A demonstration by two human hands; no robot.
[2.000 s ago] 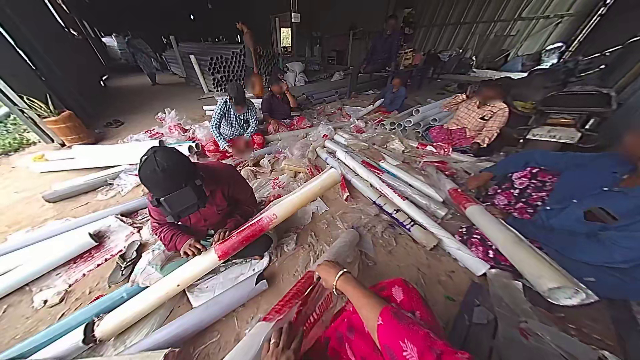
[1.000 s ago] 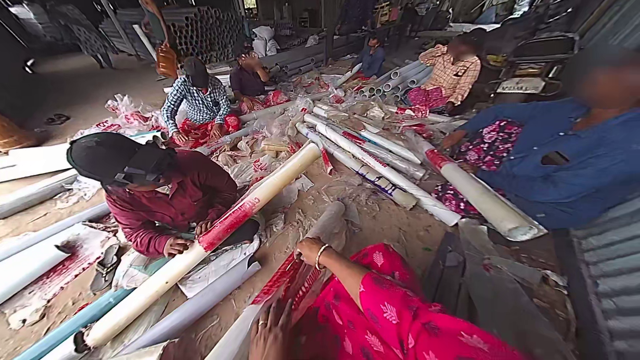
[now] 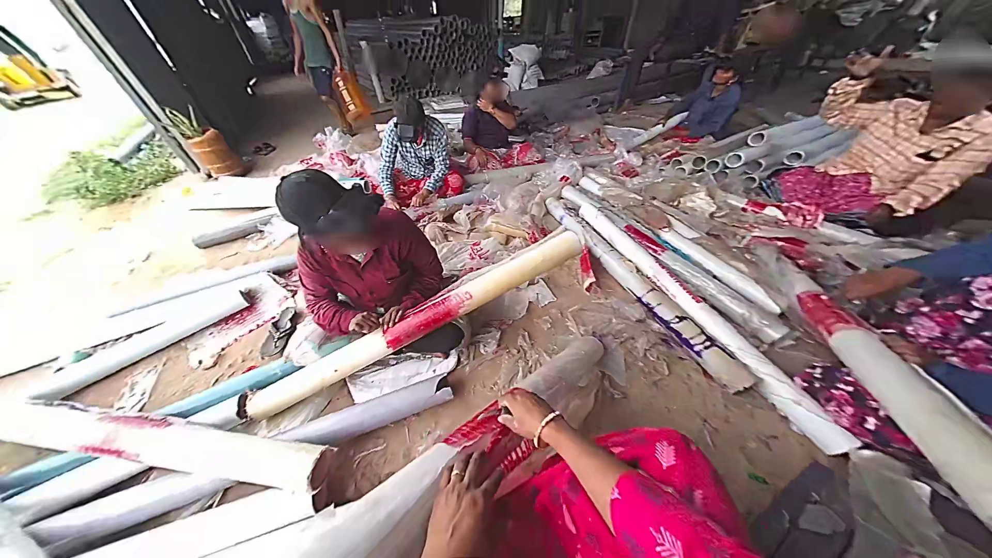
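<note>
A long roll in clear plastic wrap with red print [image 3: 418, 484] lies slantwise in front of me, beside my pink patterned clothing. My left hand [image 3: 465, 500] rests on the wrap with its fingers spread and a ring on one finger. Farther up the roll is my right hand [image 3: 527, 415], a bangle at its wrist, its fingers bent onto the red-printed plastic. Whether they pinch the film is unclear. Just beyond, a co-worker in a maroon shirt [image 3: 372, 271] has both hands at a cream roll with a red band [image 3: 496, 287].
White rolls [image 3: 155, 442] and a blue one [image 3: 225, 387] lie at the left. More wrapped rolls [image 3: 682, 294] spread across the sandy floor to the right, among plastic scraps [image 3: 519, 194]. Several people sit around. Stacked grey pipes [image 3: 442, 58] stand behind; a person with an orange container [image 3: 351, 94] is near them.
The view has swung left. My hands remain at the same roll, the right one still on the red-printed part. The co-worker in maroon still has hands at the cream roll.
</note>
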